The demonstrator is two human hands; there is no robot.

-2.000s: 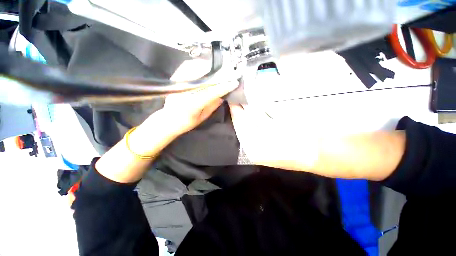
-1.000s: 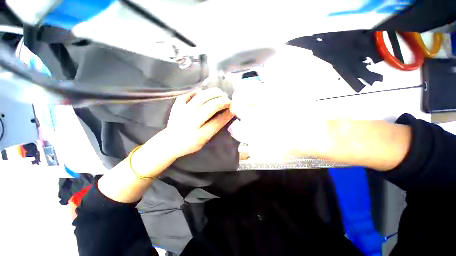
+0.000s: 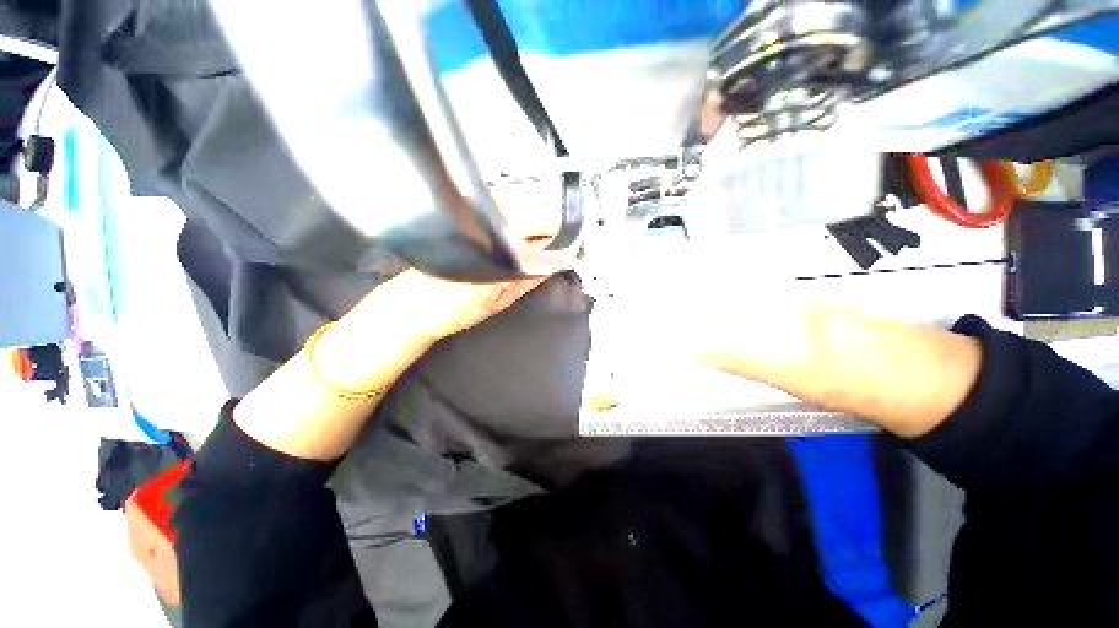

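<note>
Dark grey cloth (image 3: 515,368) lies on the table under the machine head and hangs over the front edge. My left hand (image 3: 460,301) rests on it just below the needle area, its fingers partly hidden behind the machine's shiny front part. My right hand (image 3: 749,337) is over the white table right of the cloth, badly overexposed. Its fingers wash out into the table, so I cannot tell what they touch. The presser foot area (image 3: 574,227) is bright and blurred above my left fingertips.
Red-handled scissors (image 3: 963,196), black cloth scraps (image 3: 874,238) and a black phone (image 3: 1065,260) lie on the right. More dark cloth (image 3: 184,123) is bunched at the upper left. A red stool (image 3: 157,528) stands lower left. A blue strip (image 3: 847,528) shows below the table's ruled edge (image 3: 736,423).
The view has shifted, with more of the machine head showing. My left fingers have gone from curled at the cloth edge to flatter and partly hidden behind the machine. The cloth lies flatter beside them.
</note>
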